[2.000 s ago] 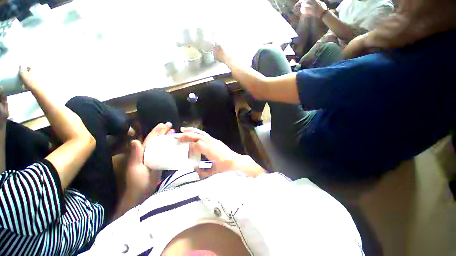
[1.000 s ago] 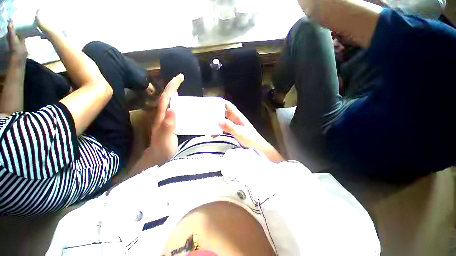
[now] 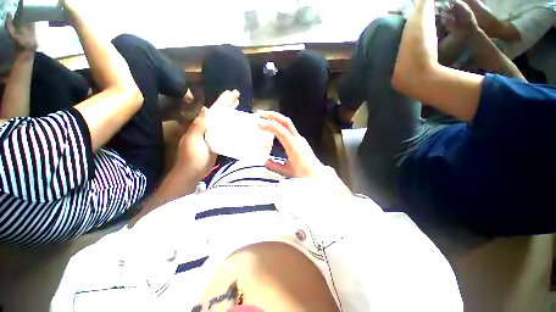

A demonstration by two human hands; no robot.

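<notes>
A white, smooth moulded plastic part [image 3: 239,135] is held over my lap, tilted, its right end lower than its left. My left hand [image 3: 198,140] holds its left side, with the fingers behind it. My right hand [image 3: 295,148] is at its right end, with fingers over the upper right edge and the thumb side lower down. Glare washes out the part's surface, so its rim and details cannot be told. A small dark and pale edge shows by my right fingers; I cannot tell what it is.
The white table [image 3: 183,24] with a wooden edge is ahead, with blurred greyish parts [image 3: 283,23] on it. A person in stripes [image 3: 46,158] sits close on the left, a person in dark blue [image 3: 488,164] on the right. A small pale round cap [image 3: 270,69] shows between my knees.
The part has gone from level to tilted, and my right fingers have moved over its edge. The neighbour on the right has moved their forearm. The table view shifted up from the earliest frame.
</notes>
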